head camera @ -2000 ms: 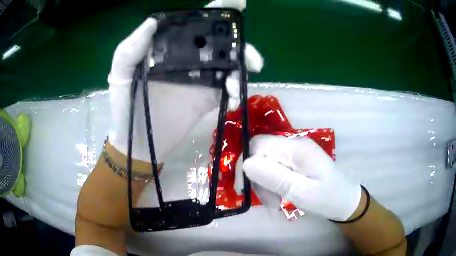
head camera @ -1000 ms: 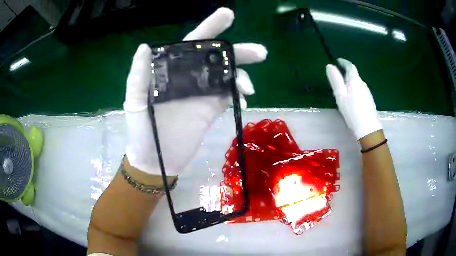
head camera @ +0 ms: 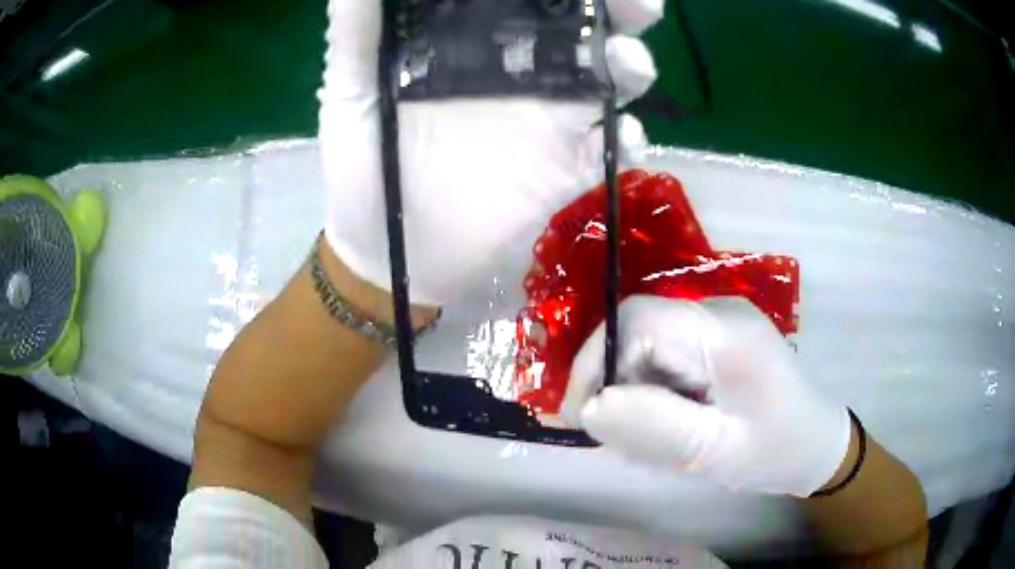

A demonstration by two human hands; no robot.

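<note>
My left hand (head camera: 354, 167), in a white glove, holds a black phone middle frame (head camera: 395, 256) from behind. Its solid plate is at the top, cut off by the picture's edge, and my palm shows through the window. My right hand (head camera: 712, 400), also white-gloved, is at the frame's lower right corner with curled, slightly blurred fingers. Whether it grips the corner cannot be told. A loose pile of glossy red film (head camera: 657, 239) lies behind the frame and my right hand, partly hidden by both.
White shiny covering (head camera: 902, 311) spans the bench. A lime-rimmed desk fan (head camera: 20, 278) stands at the left edge. Beyond the bench is the green belt (head camera: 824, 100), with the thin dark edge of another frame (head camera: 703, 61) on it, beside my left fingers.
My right hand has let go of a second frame at the green belt and come back to the held frame's lower corner. The held frame appears higher and further right in view.
</note>
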